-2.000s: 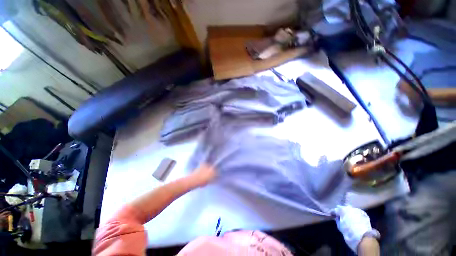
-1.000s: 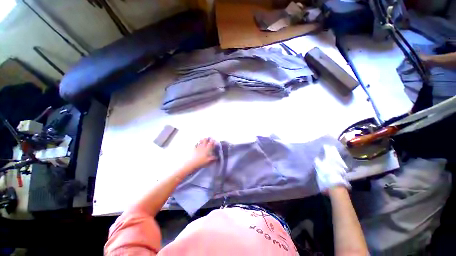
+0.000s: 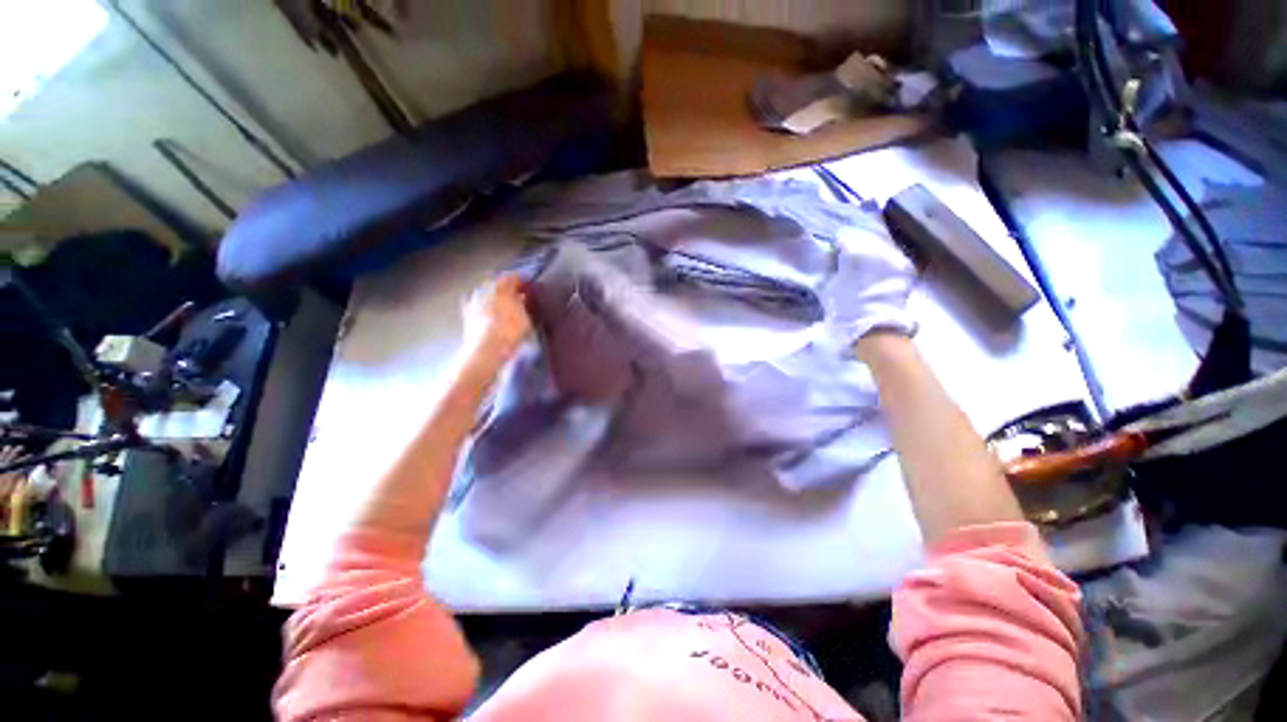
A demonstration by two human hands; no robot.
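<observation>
A grey garment piece is bunched and blurred over the middle of the white table, partly raised at its left. My bare left hand is closed on its upper left edge. My right hand, in a white glove, is at the back right, over the edge of other grey folded cloth; its fingers are blurred and I cannot tell whether they grip. The steam iron stands at the table's right edge, touched by neither hand.
A long grey-brown block lies right of my glove. Brown cardboard with scraps is at the back. A dark-blue padded roll lies back left. Black cords hang at right. Pale cloth is below the table edge.
Both hands have moved away from me toward the table's back, the left one taking the garment along. The garment has gone from flat at the front edge to bunched mid-table. The small block is no longer visible.
</observation>
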